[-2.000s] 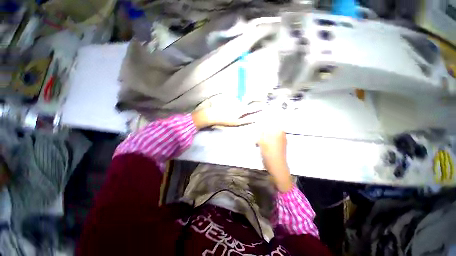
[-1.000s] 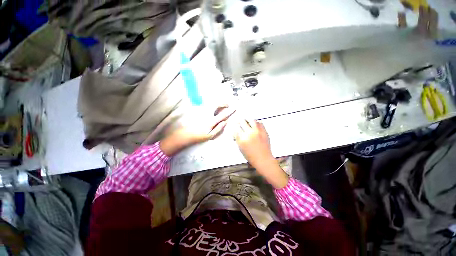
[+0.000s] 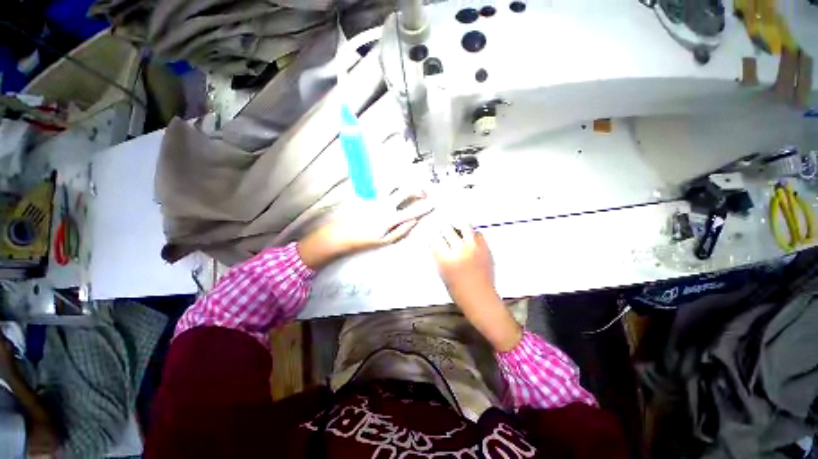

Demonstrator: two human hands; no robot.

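Note:
A grey-brown garment panel (image 3: 238, 193) lies in folds on the bed left of the needle and looks almost white under the lamp. My left hand (image 3: 359, 231) lies flat on the cloth, fingertips pointing to the needle area. My right hand (image 3: 462, 260) is just in front of the presser foot (image 3: 439, 170), fingers bent and close together at the cloth edge. Glare hides what the fingertips pinch. The white sewing machine arm (image 3: 574, 99) stands behind and to the right. A light-blue strip (image 3: 357, 152) shows left of the needle.
Yellow-handled snips (image 3: 790, 217) and black metal attachments (image 3: 713, 211) lie at the table's right end. A white board (image 3: 126, 215) and red-handled scissors (image 3: 63, 240) are at left. Cloth heaps lie behind (image 3: 242, 31) and at lower right (image 3: 744, 350). Another person's arm (image 3: 29, 399) shows at lower left.
The view has steadied and shifted since the oldest frame. My right hand has drawn its fingers in near the needle. Between the last two frames both hands stay almost in place at the cloth.

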